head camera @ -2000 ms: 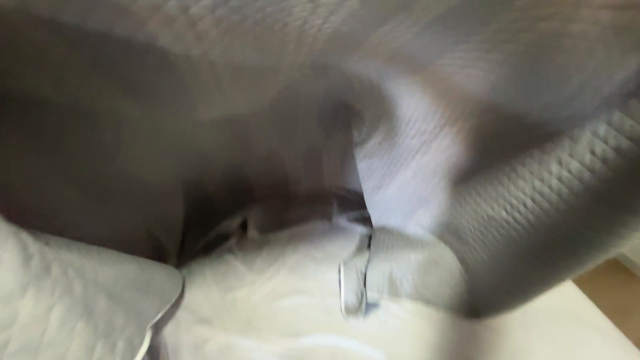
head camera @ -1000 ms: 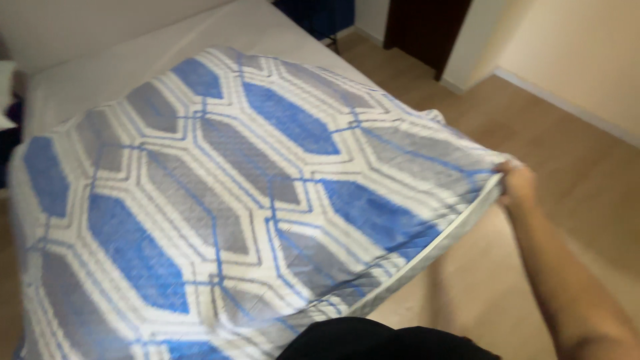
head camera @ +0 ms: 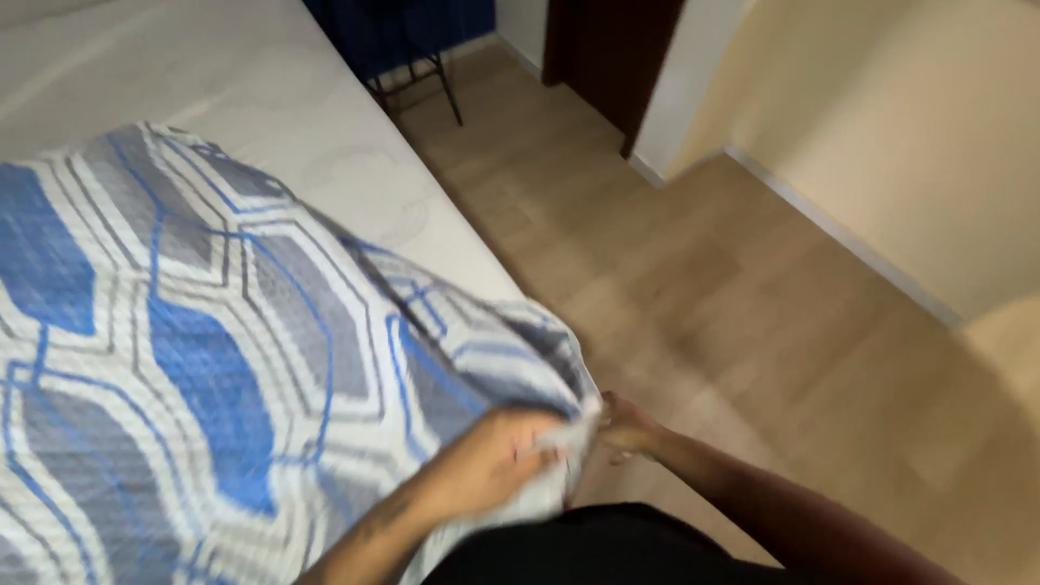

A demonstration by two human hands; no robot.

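Observation:
A quilted bedspread [head camera: 211,390] with blue, grey and white hexagon shapes lies over the lower left part of a bed. Its near right edge is gathered up between my hands. My left hand [head camera: 508,455] grips that edge, thumb and fingers closed on the cloth, slightly blurred. Just to the right, my right hand [head camera: 626,426] pinches the bedspread's corner at the bed's side. The bed's pale mattress [head camera: 325,154] shows bare above the bedspread, its surface lightly creased.
Wood-look floor [head camera: 691,301] runs along the bed's right side. A dark metal stand or stool [head camera: 443,89] is at the top, by a blue wall. A dark brown door [head camera: 613,65] and a beige wall [head camera: 910,146] with a pale skirting board stand to the right.
One second ago only my right hand showed, holding the bedspread corner out to the right; now my left hand is on the edge beside it. The view has moved to the right and closer.

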